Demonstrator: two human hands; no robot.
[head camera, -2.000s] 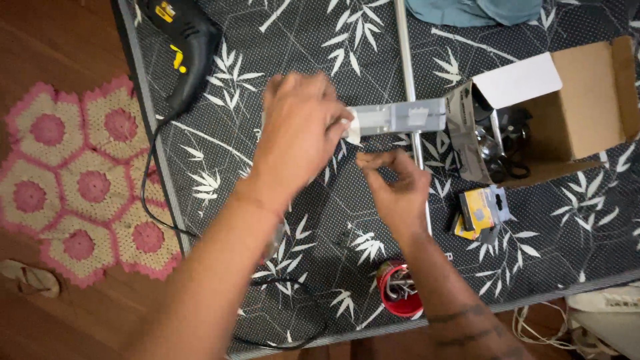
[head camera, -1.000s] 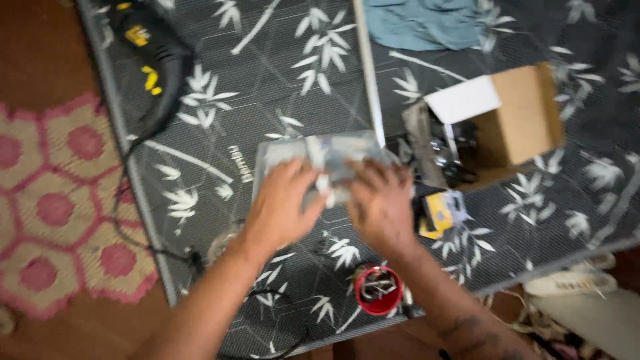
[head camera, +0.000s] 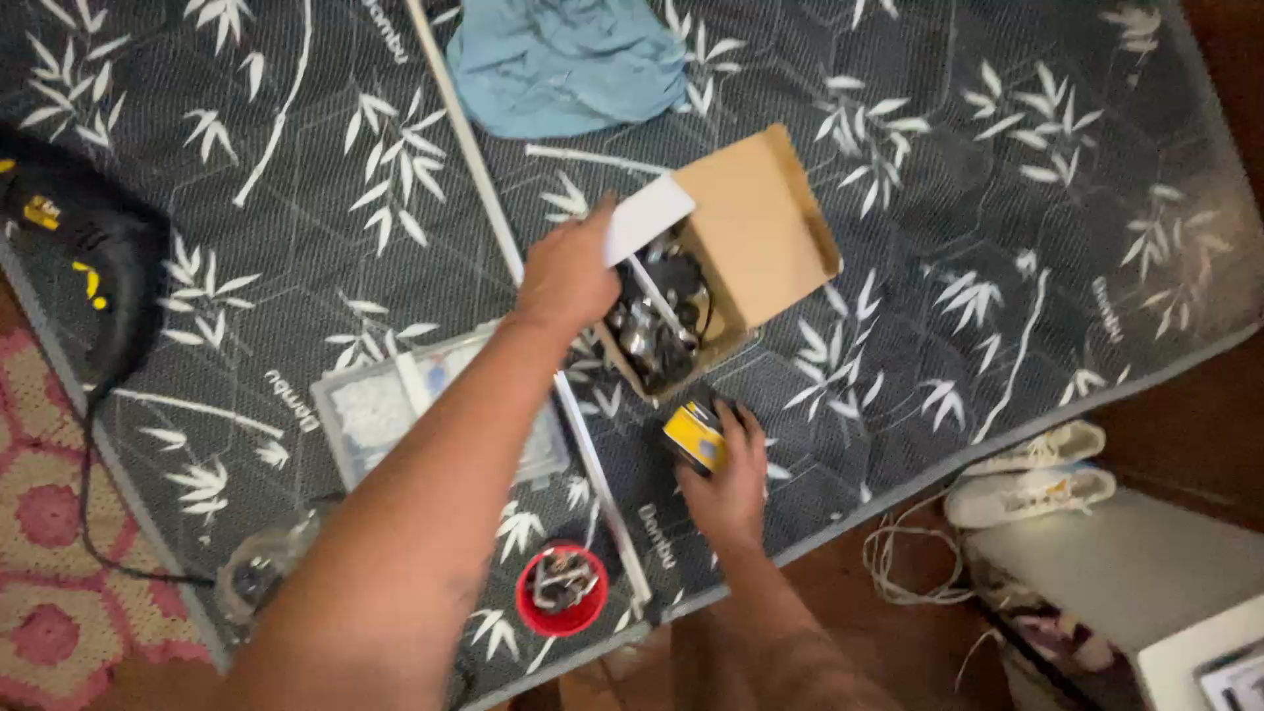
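Observation:
My left hand (head camera: 568, 269) grips the left side of an open cardboard box (head camera: 760, 237), beside its white flap (head camera: 649, 215). Inside the box lie dark and shiny metal parts (head camera: 647, 326) and a white strip. Just below the box, my right hand (head camera: 729, 479) has its fingers around a small yellow and black pack (head camera: 695, 436). Partly hidden under my left forearm, a clear plastic organizer case (head camera: 365, 420) lies on the patterned mat. A long thin white rod (head camera: 599, 484) passes between the case and the yellow pack.
A red cup (head camera: 563, 627) of small metal parts stands near the mat's lower edge. A black and yellow corded power tool (head camera: 89, 247) lies at the left, its cable running down. A blue cloth (head camera: 568, 69) lies at the top. White shoes (head camera: 1027, 494) and a cable coil (head camera: 913, 563) are at lower right.
Both hands have left the plastic case. My left hand has moved to the cardboard box and my right hand has taken hold of the yellow pack. The view has shifted right.

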